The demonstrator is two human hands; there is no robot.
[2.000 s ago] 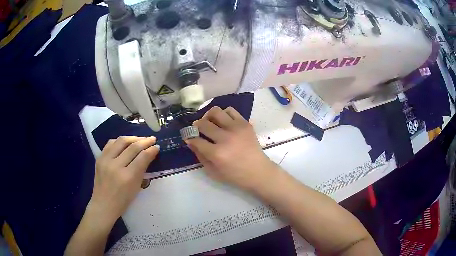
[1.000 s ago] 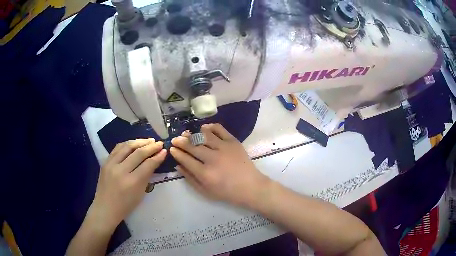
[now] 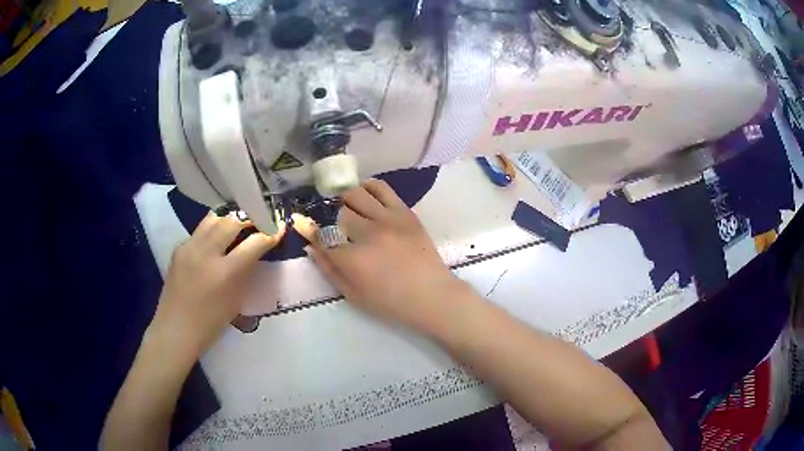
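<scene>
The navy cut piece (image 3: pixel 411 187) lies on the machine bed under the sewing head, its curved edge showing behind my right hand. My left hand (image 3: pixel 204 275) holds its left part, fingertips just left of the needle area. My right hand (image 3: pixel 388 255) holds it from the right, thumb and index fingertip close to the presser foot. The small silver ridged block (image 3: pixel 332 235) sits by my right fingers. Fingers and the white take-up guard (image 3: pixel 234 145) hide much of the needle area. No label can be made out between my hands.
A spare dark label (image 3: pixel 540 225) lies right of the hands, with blue-orange snips (image 3: pixel 496 170) and a barcoded tag (image 3: pixel 548 183) behind. Large navy fabric (image 3: pixel 79 229) fills the left. A dark strip (image 3: pixel 712 238) and red basket (image 3: pixel 743 410) are at right.
The label seen between my hands earlier is now hidden. My hands came together, then moved closer to the needle, carrying the navy piece inward. The whole view has shifted slightly.
</scene>
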